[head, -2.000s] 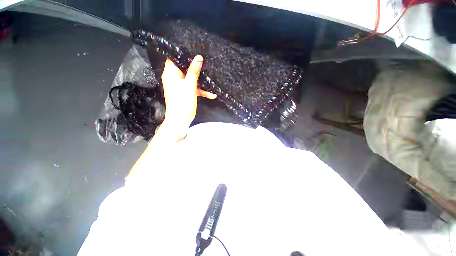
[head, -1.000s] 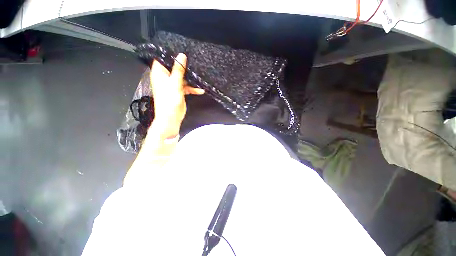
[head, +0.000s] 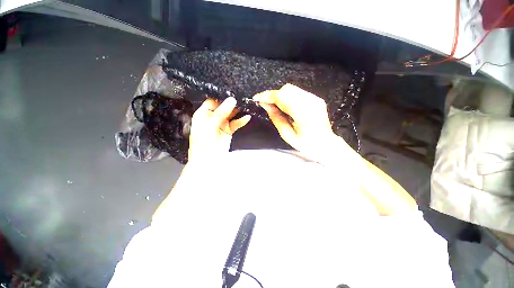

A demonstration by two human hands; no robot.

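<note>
The black speckled tweed (head: pixel 265 70) lies across my lap below the table edge. A glossy braided trim (head: pixel 194 80) runs along its near edge. My left hand (head: pixel 214 126) grips the edge with thumb and fingers. My right hand (head: pixel 298 115) is close beside it, with thumb and forefinger pinched together at the trim. A small bright glint shows at its fingertips; I cannot tell whether it is a needle. No thread can be made out between the hands. The rest of the right fingers curl over the cloth.
A clear plastic bag with tangled black trim (head: pixel 163 121) lies left of my left hand. A white table (head: pixel 338 19) edge crosses the top, with red cord (head: pixel 457 34) at upper right. Pale cloth (head: pixel 476 163) is at right. A thin silver line (head: pixel 357 138) hangs right of the tweed.
My right hand has come into view and meets the trim beside my left hand. The view has shifted, showing more of the plastic bag and its black loops.
</note>
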